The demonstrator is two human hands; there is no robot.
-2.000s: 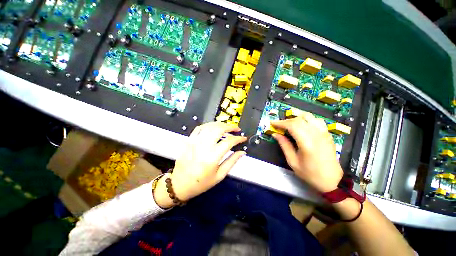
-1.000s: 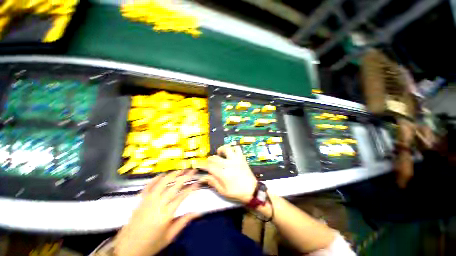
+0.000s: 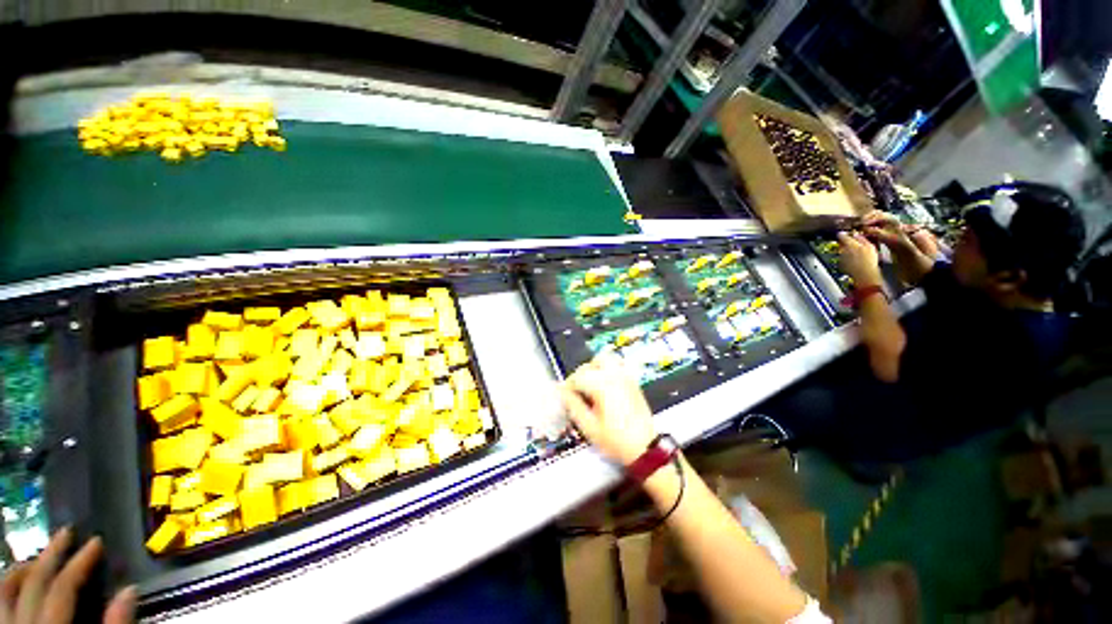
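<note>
A black parts tray (image 3: pixel 482 396) full of large yellow film capacitors (image 3: pixel 262 433) lies on the line at left centre. To its right is a black pallet (image 3: pixel 549 319) with green circuit boards (image 3: pixel 646 347) bearing yellow capacitors. My right hand (image 3: pixel 610 412) is at this pallet's near left corner, fingers curled and blurred; whether they hold anything cannot be told. My left hand (image 3: pixel 61 588) is cut off at the bottom left corner. Its spread fingers show no part between them, at the near edge of another pallet (image 3: pixel 88 427).
A yellow heap of small capacitors (image 3: pixel 183 126) lies on the green surface (image 3: pixel 366 183) beyond the line. The silver rail (image 3: pixel 488 536) runs along the near side. Another person (image 3: pixel 976 317) works at the right, by a cardboard box (image 3: pixel 762 165) of dark parts. More boxes stand below.
The view has swung right and now shows the whole parts tray and the other person. My hands have parted: left at the bottom left corner, right by the pallet's corner, away from the tray.
</note>
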